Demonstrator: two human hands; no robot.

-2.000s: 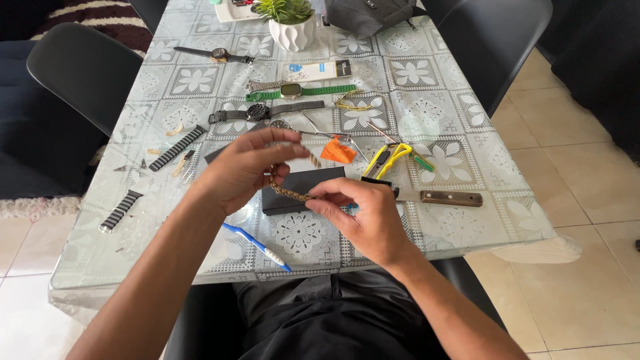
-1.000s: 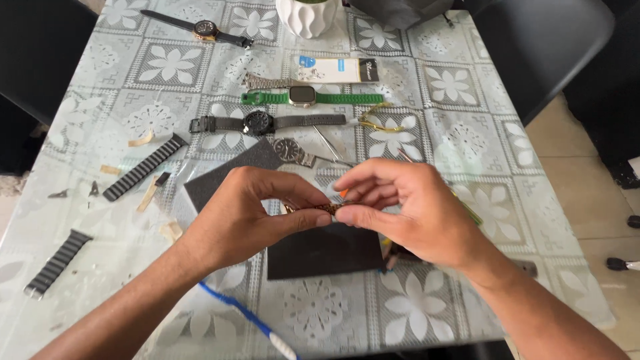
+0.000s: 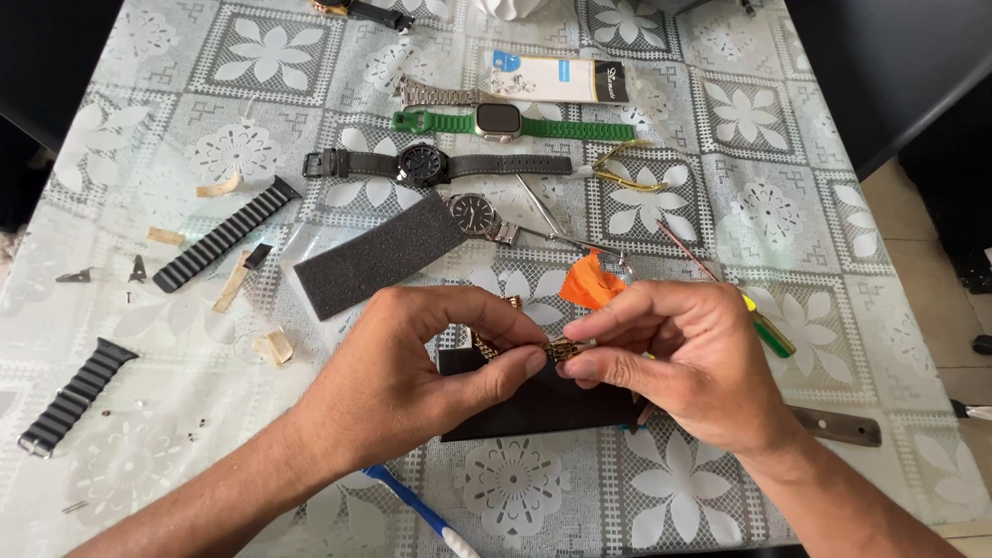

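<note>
A gold-coloured metal watch bracelet [image 3: 559, 350] is held up between my two hands, over a flat black box [image 3: 535, 403]. My left hand [image 3: 434, 364] pinches it between thumb and index finger, and part of its links shows behind those fingers. My right hand [image 3: 674, 356] grips the other end with thumb and fingertips; what lies inside those fingers is partly hidden. Just beyond my hands are an orange cloth piece [image 3: 590, 280], a dark grey foam block [image 3: 380, 256] and a steel watch with a black dial [image 3: 474, 215].
Farther back lie a black-strapped watch [image 3: 422, 164], a smartwatch on a green band [image 3: 497, 122] and a printed card [image 3: 554, 77]. Ribbed black band pieces [image 3: 225, 236] lie left. A blue-and-white toothbrush [image 3: 411, 500] is nearest me; a knife handle [image 3: 841, 426] and green screwdriver handle [image 3: 771, 333] are right.
Two seconds ago the bracelet hung in a curve between my spread hands; now my fingertips are close together on it. The view has moved nearer to the table.
</note>
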